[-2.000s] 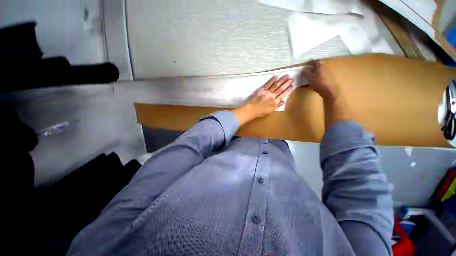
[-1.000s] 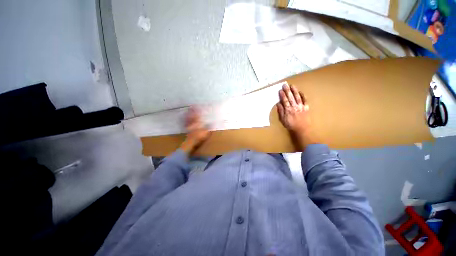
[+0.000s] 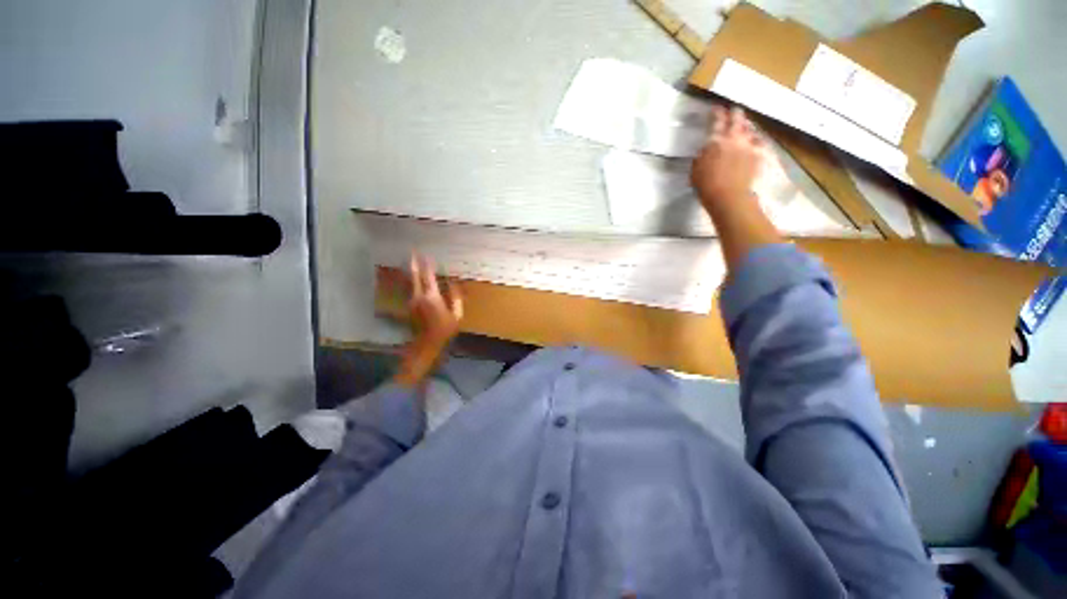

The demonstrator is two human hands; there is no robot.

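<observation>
A long brown kraft card (image 3: 913,314) lies along the near edge of the table. A long white paper pattern piece (image 3: 562,263) lies flat on its left part, along the far edge. My left hand (image 3: 433,307) rests on the card's left part with fingers spread, fingertips at the white piece's near edge. My right hand (image 3: 728,158) is stretched forward over loose white paper pieces (image 3: 626,105) beyond the card. Its fingertips are at the papers beside a card offcut. Whether it grips a paper is unclear. My right forearm hides part of the kraft card.
A kraft card offcut (image 3: 796,56) with white pieces on it lies at the far right, above narrow brown strips (image 3: 819,176). A blue book (image 3: 1012,176) is at the right. Partly hidden scissors (image 3: 1019,345) lie at the card's right end. Dark fabric rolls (image 3: 222,234) are at the left.
My right hand has left the kraft card and reached forward to the loose white papers. My left hand has moved left along the card. The view has shifted, showing more of the offcut and book.
</observation>
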